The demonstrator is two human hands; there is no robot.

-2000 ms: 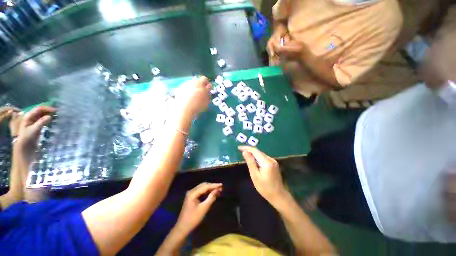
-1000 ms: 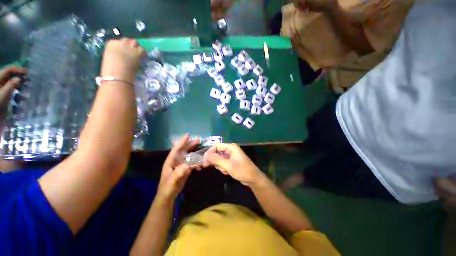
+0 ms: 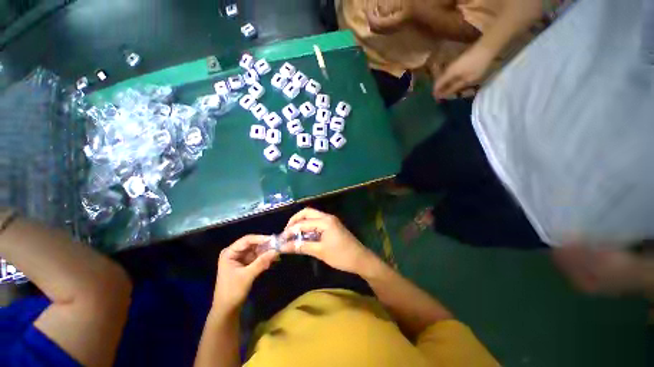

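Observation:
My left hand [image 3: 242, 261] and my right hand [image 3: 324, 240] are close together over my lap, in front of the bench edge. Between them they hold a small clear poly bag [image 3: 274, 243]. A small white unit [image 3: 300, 236] shows at my right fingers; whether it is inside the bag I cannot tell. Loose white units with dark centres [image 3: 307, 109] lie in a cluster on the green bench top [image 3: 366, 143]. A heap of bagged units [image 3: 136, 143] in crinkly film lies to their left.
A clear blister tray [image 3: 36, 150] is at the far left by a person in blue [image 3: 172, 308]. A dark conveyor [image 3: 172, 29] with a few units runs behind the bench. A pale stick [image 3: 320, 61] lies near the far edge. People in peach [image 3: 409, 36] and white [image 3: 574, 122] are at the right.
The view has shifted, so the bench shows further left. My hands have come together, after being apart and empty two seconds ago, and still hold the bag. The blue-sleeved arm has withdrawn from the heap.

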